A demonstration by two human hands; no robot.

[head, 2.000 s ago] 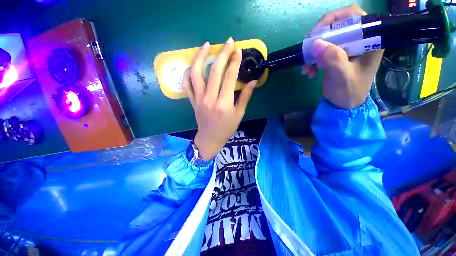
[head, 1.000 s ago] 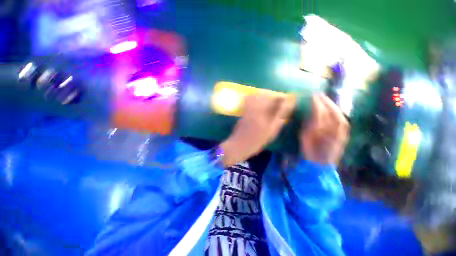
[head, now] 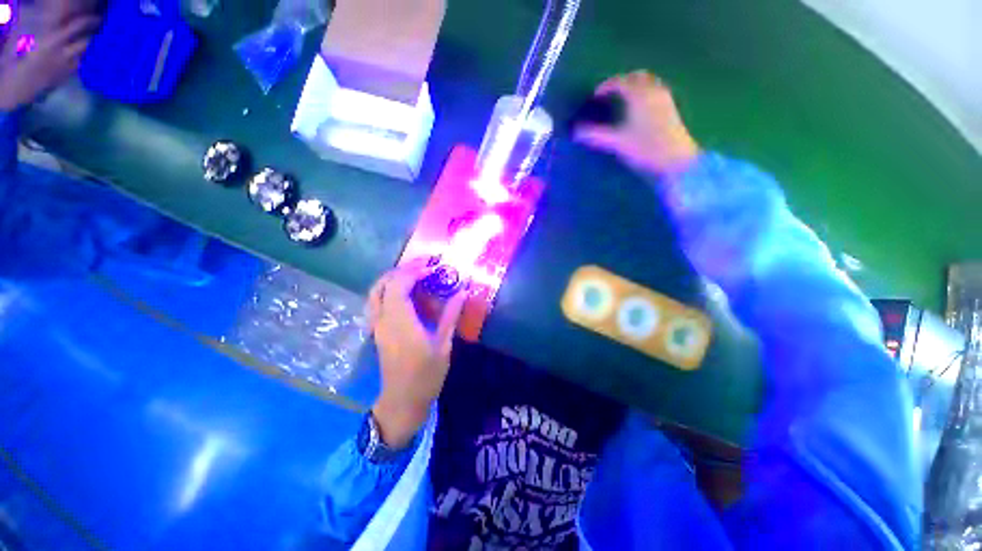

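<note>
My left hand (head: pixel 407 342) has thumb and fingers around a round black part (head: pixel 440 280) at the near end of the red-orange curing block (head: pixel 472 319). The UV lamp (head: pixel 513 140) glows pink-white over the block. My right hand (head: pixel 649 124) is raised beyond the block to the right and pinches a dark part (head: pixel 600 110), somewhat blurred. The yellow-orange three-hole fixture (head: pixel 660 341) lies on the green mat, its three holes pale. The glue syringe does not show.
Three black-and-silver rounds (head: pixel 270 189) lie in a row at left. An open white carton (head: pixel 366 129) stands behind them. A blue bin (head: pixel 138 48) and another person's hand (head: pixel 41 59) are at far left. The controller (head: pixel 915 334) is at right.
The view has swung left. My left hand has left the fixture for the curing block. My right hand has let go of the syringe and now holds a dark part. The fixture's black part is gone.
</note>
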